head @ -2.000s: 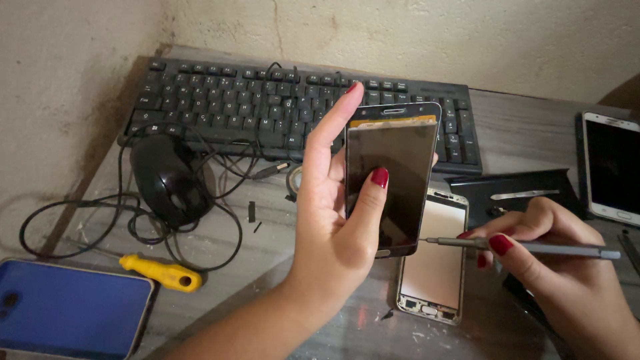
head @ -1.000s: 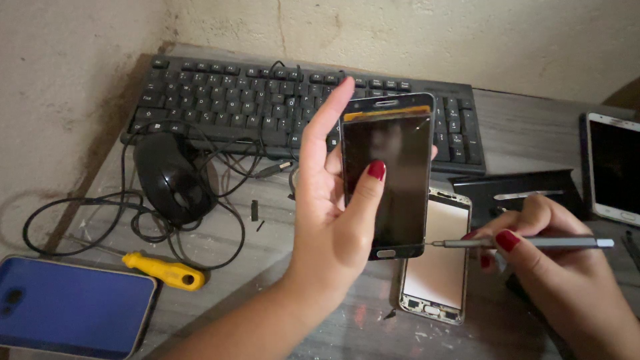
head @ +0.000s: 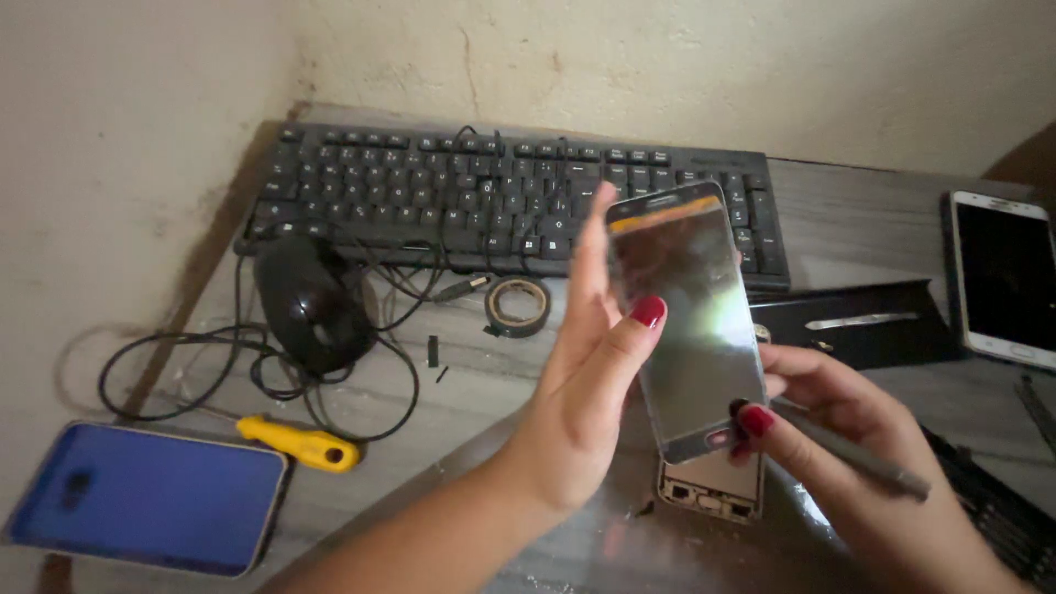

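My left hand (head: 590, 388) holds a dark smartphone screen panel (head: 689, 330) upright and tilted, thumb on its glass and fingers behind it. An orange strip shows near its top edge, and light reflects off the glass. My right hand (head: 841, 429) grips a slim grey screwdriver (head: 850, 454), with the thumb at the panel's lower right corner; the tool's tip is hidden. Below the panel, a phone frame (head: 714, 487) lies on the table, mostly covered by the panel and my right hand.
A black keyboard (head: 511, 198) lies along the wall, with a mouse (head: 312, 305) and tangled cables. Nearby are a tape roll (head: 517, 306), a yellow-handled screwdriver (head: 301, 443), a blue phone case (head: 153, 499), a black flat piece (head: 858, 322) bearing a metal tool, and a white-framed phone (head: 1002, 276).
The panel has tilted, and its glass now catches the light. My right hand has moved to its lower corner, with the screwdriver now angled down to the right. The tape roll shows more fully.
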